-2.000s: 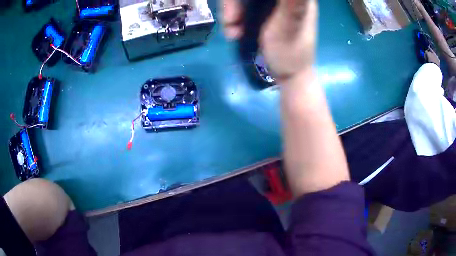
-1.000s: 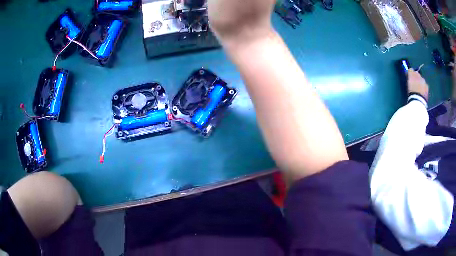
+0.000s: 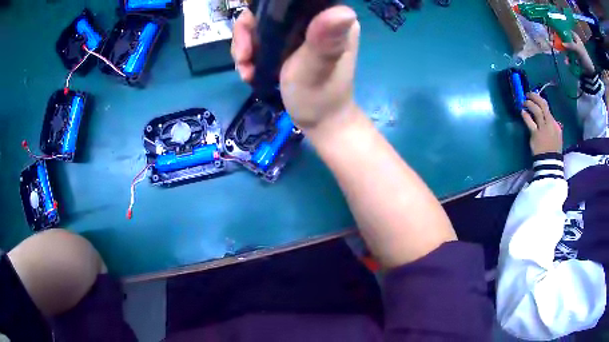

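Note:
My right hand (image 3: 317,80) grips a thick black electric screwdriver (image 3: 272,50) upright; its lower end is over the top of a tilted fan unit (image 3: 257,137). The contact point is hidden by my hand. This unit has a blue cell along its lower right side. Another fan unit (image 3: 180,140) lies flat beside it on the left, with a round fan, a blue cell along the near side and a red-white lead. My left hand is not visible; only bare skin and a purple sleeve show at the lower left.
Several fan units (image 3: 65,125) with blue cells lie at the left. A white-topped screw feeder (image 3: 208,37) stands at the back. Small black parts (image 3: 388,12) lie at the far side. At right, a neighbour's hand (image 3: 544,127) holds a unit, the other a green glue gun (image 3: 551,19).
My right hand first moved left and up to the feeder, uncovering the tilted unit, then came down over it with the screwdriver. The neighbour's hands and glue gun have come into view.

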